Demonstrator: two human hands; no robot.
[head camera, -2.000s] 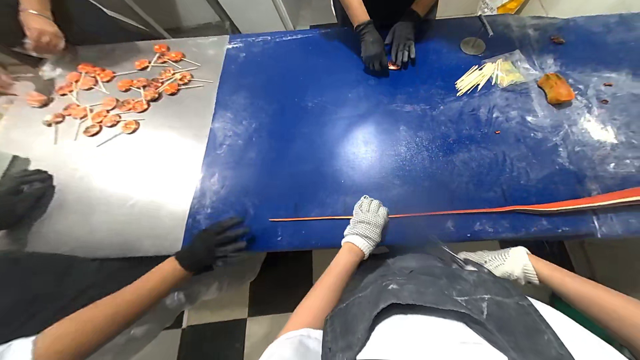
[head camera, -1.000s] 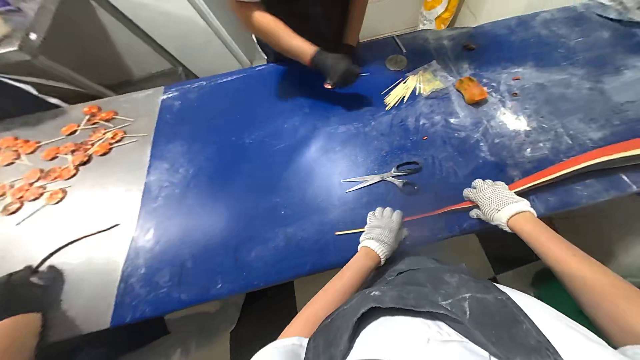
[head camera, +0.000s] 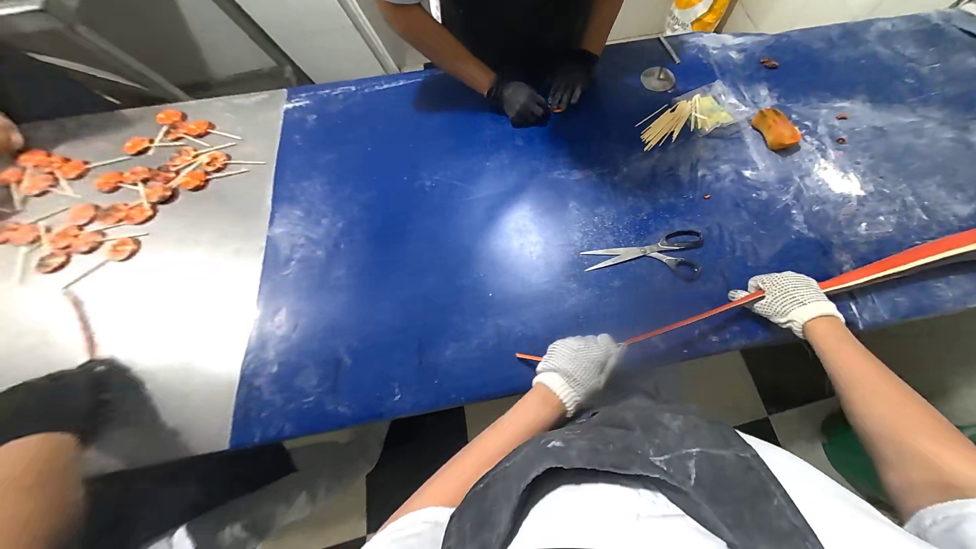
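My left hand (head camera: 581, 366), in a white dotted knit glove, is closed around the thin end of a red candy strip (head camera: 686, 320), whose orange-red tip sticks out to the left. Farther right, my right hand (head camera: 789, 299), gloved alike, grips the same strip where it thickens. Beyond that hand it widens into a red, cream and black striped band (head camera: 900, 263) running to the right edge. Scissors (head camera: 644, 250) with black handles lie on the blue table, blades spread, just above the strip.
Lollipops (head camera: 137, 191) on white sticks cover the steel table (head camera: 255, 229) at left. A co-worker's black-gloved hands (head camera: 541, 99) work at the far edge. Sticks (head camera: 671, 122), a metal disc (head camera: 657, 78) and an orange candy lump (head camera: 776, 130) lie at right. Another black-gloved hand (head camera: 76, 396) is at lower left.
My right hand, at the table's edge two seconds ago, now holds the strip. The scissors lie on the table, unseen in the oldest frame. The black-gloved hand beside my left has moved away left.
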